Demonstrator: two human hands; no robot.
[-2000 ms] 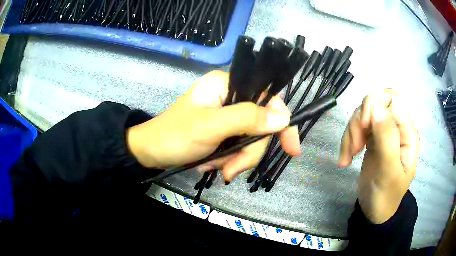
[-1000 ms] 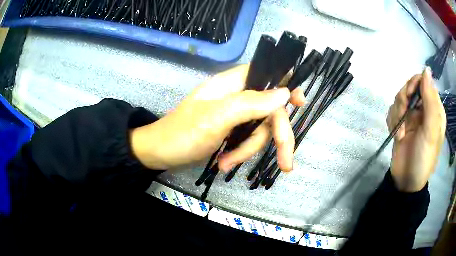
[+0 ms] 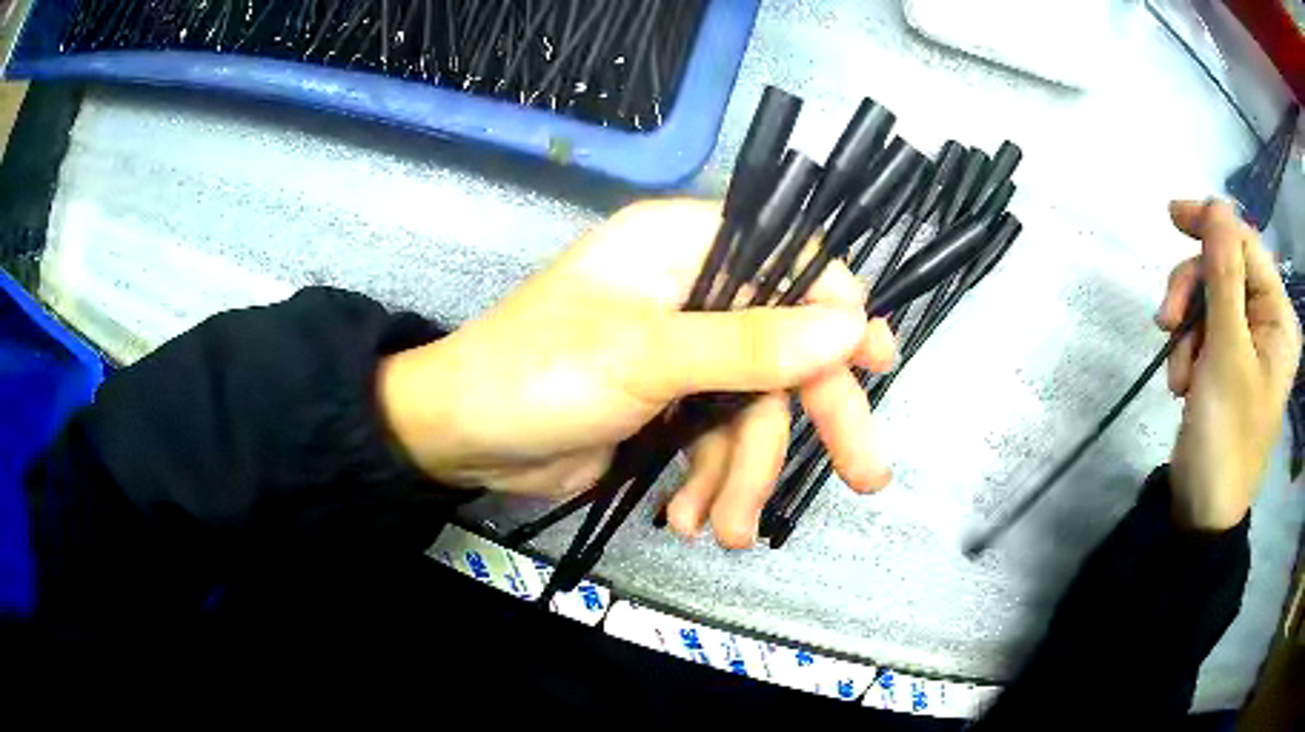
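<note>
My left hand (image 3: pixel 644 358) is closed around a bundle of black whip antennas (image 3: pixel 766 150), thick sleeves up and thin tips down. One antenna (image 3: pixel 937 268) slants up to the right from beside its thumb. Other antennas (image 3: pixel 988 179) lie on the foam behind and right of this hand, partly hidden by it. My right hand (image 3: pixel 1238 343), at the right, holds one antenna (image 3: pixel 1095 436) whose thin rod points down-left; its upper end is hidden in the fingers.
A blue tray (image 3: pixel 573 150) of black rods stands at upper left. A white block (image 3: pixel 1002 36) is at the top. A small antenna cluster (image 3: pixel 1262 172) and a red rim (image 3: pixel 1274 43) are at the right. Blue-printed white strips (image 3: pixel 744 661) line the near foam edge. A blue tote (image 3: pixel 43 372) is at left.
My right hand has moved out to the right and now holds a single antenna. In my left hand the sleeves have spread, and one antenna now slants to the right by the thumb.
</note>
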